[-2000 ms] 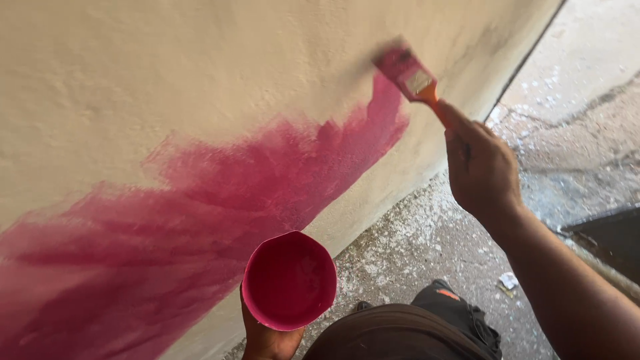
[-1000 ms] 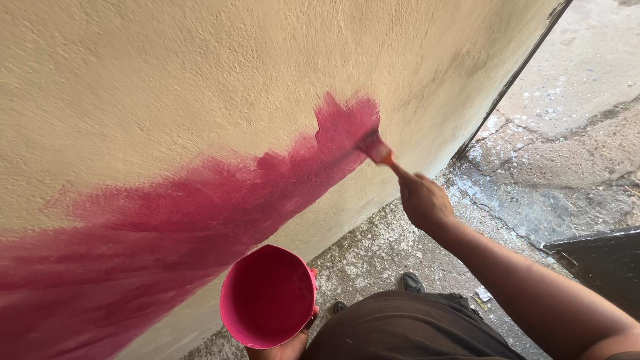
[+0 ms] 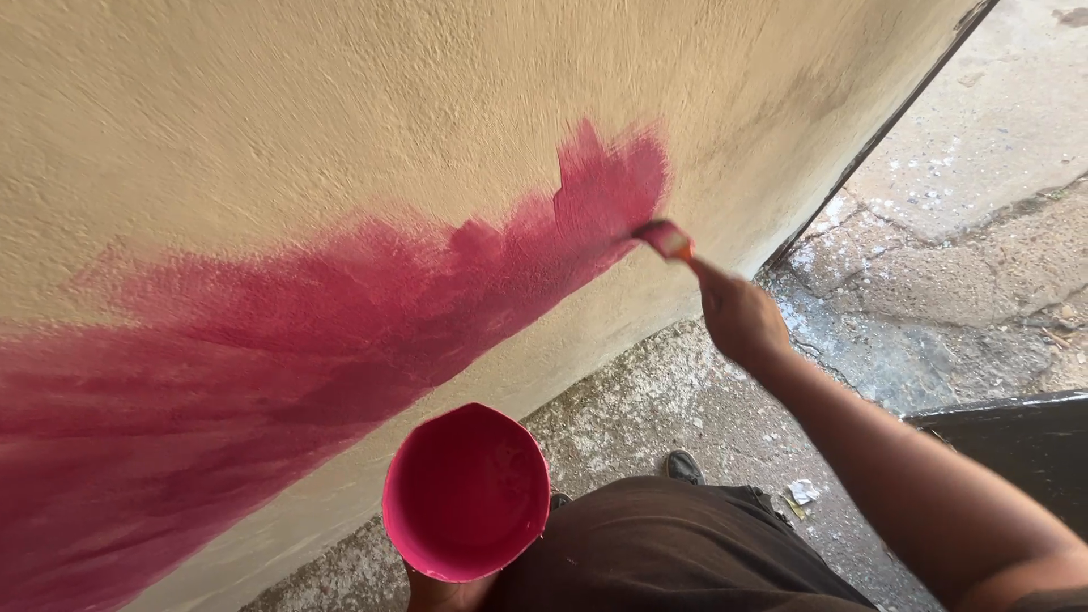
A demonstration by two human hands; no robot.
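Note:
My right hand (image 3: 741,319) grips the orange handle of a paintbrush (image 3: 667,240). Its bristles, dark with magenta paint, meet the wall at the lower right edge of the painted band. My left hand (image 3: 450,592), mostly hidden, holds a magenta-coated container (image 3: 466,493) from below, with magenta paint inside. Uneven magenta paint (image 3: 340,340) runs from the lower left up toward the brush across the rough cream plastered wall (image 3: 297,102). Its upper edge is streaky, and a bare cream strip shows beneath it.
Rough, paint-spotted concrete ground (image 3: 637,408) runs along the wall's foot. A dark edge (image 3: 884,127) bounds the wall at the right. Cracked paving (image 3: 952,280) lies beyond it. A dark object (image 3: 1020,450) is at the right, and a crumpled white scrap (image 3: 802,490) lies near my feet.
From high on the wall, the brush has come down to the lower edge of the paint. The magenta patch at the upper right is wider than two seconds ago.

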